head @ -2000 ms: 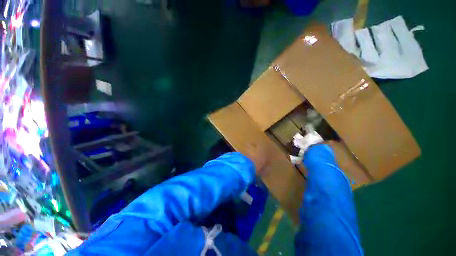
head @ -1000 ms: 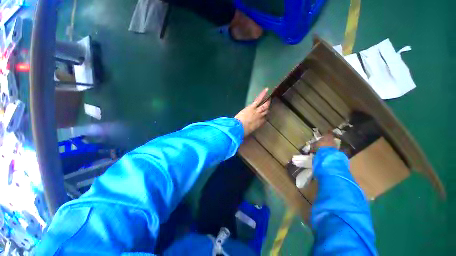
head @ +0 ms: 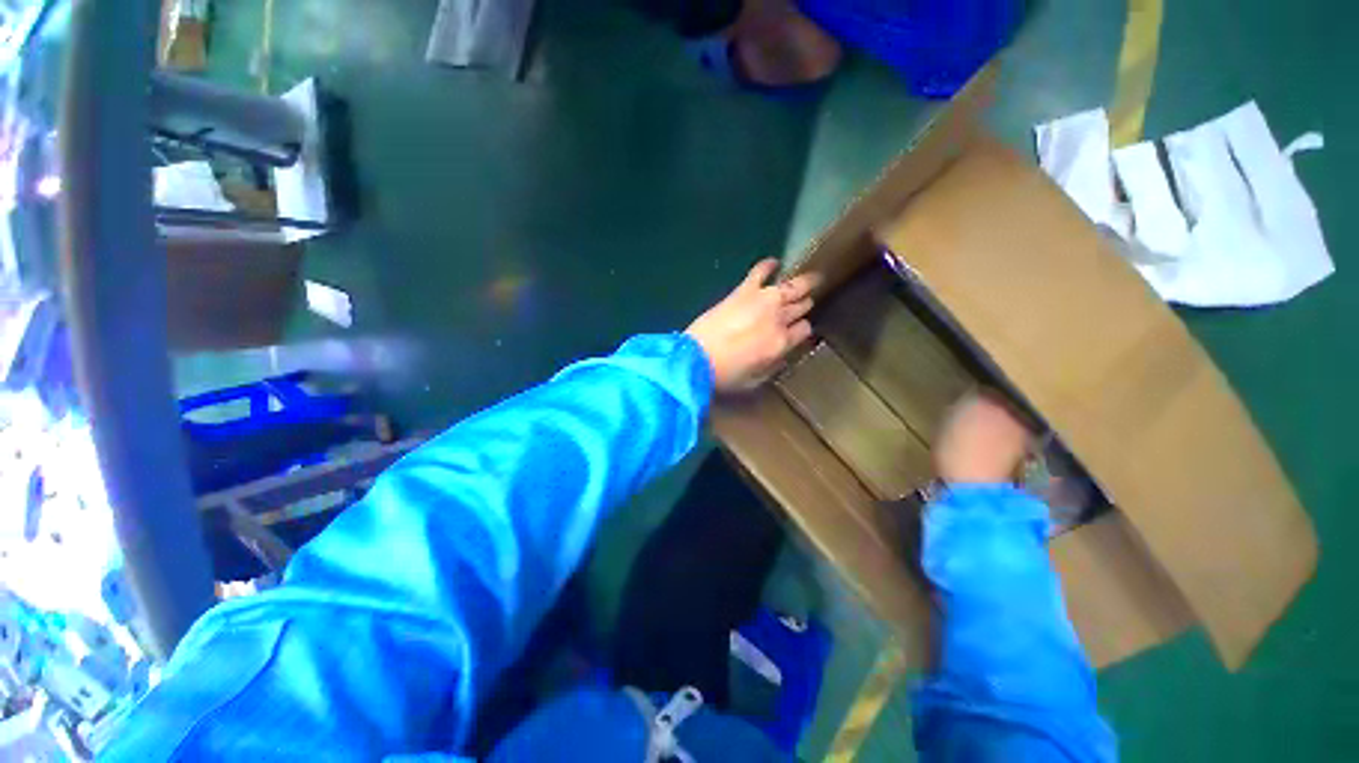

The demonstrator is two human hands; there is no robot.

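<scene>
An open brown cardboard carton (head: 1066,298) stands tilted in view on the green floor, its flaps raised. Several brown-gold strip bundles (head: 853,413) lie side by side inside it. My left hand (head: 756,328) is bare and rests on the carton's left edge by a raised flap, fingers bent over the edge. My right hand (head: 984,437) is inside the carton over the bundles, blurred; whether it holds anything cannot be told. Pale crumpled material (head: 1061,489) shows beside it, partly hidden.
White cut sheet (head: 1192,209) lies on the floor beyond the carton. A person's foot (head: 783,45) and blue clothing or a stool are at the top. The bench edge (head: 112,328) with glowing light strips runs down the left. A blue stool part (head: 790,663) is below.
My left hand has moved from a lower flap up to the carton's left edge. The flaps have opened and shifted, showing more bundles than at first. The white pieces by my right hand are less visible.
</scene>
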